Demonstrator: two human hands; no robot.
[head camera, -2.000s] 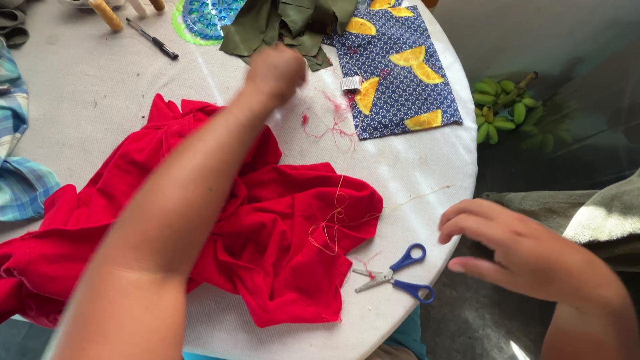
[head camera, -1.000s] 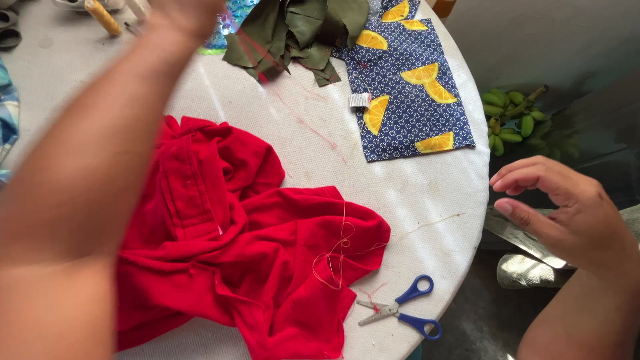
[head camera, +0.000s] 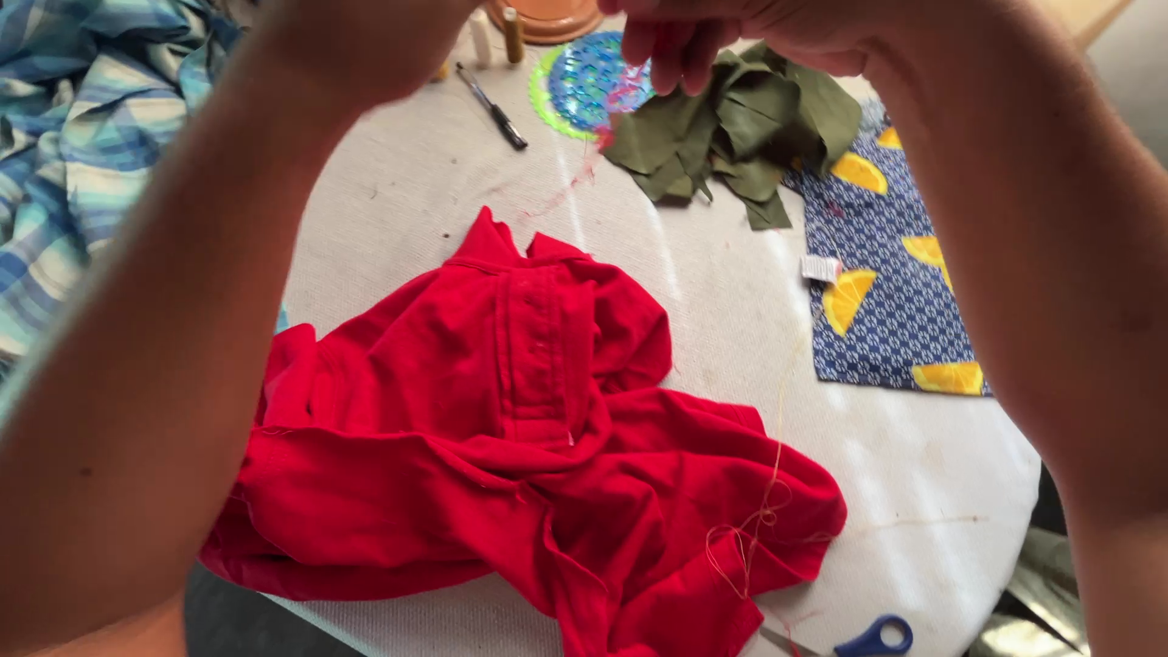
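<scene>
Both arms reach to the far side of the round table. My left hand (head camera: 392, 41) is at the top edge, its fingers cut off by the frame. Beside it, my right hand (head camera: 730, 32) hangs above a blue beaded mat, with loose red threads (head camera: 598, 146) trailing below its curled fingers; the grip itself is hidden. Nearer lies a crumpled red garment (head camera: 456, 365) with a buttoned placket. A tangled tan thread (head camera: 765, 516) crosses its right part. Blue-handled scissors (head camera: 876, 636) lie at the bottom right, partly out of view.
A blue beaded mat (head camera: 584, 82), a black pen (head camera: 493, 108), thread spools (head camera: 514, 36) and a brown dish (head camera: 547, 20) stand far off. Olive fabric scraps (head camera: 748, 119) and blue lemon-print cloth (head camera: 876, 338) lie right. Plaid cloth (head camera: 119, 82) is at left.
My right hand has moved from the table's right edge to the far side, near my left hand. Red threads that lay by the printed cloth now trail near the beaded mat.
</scene>
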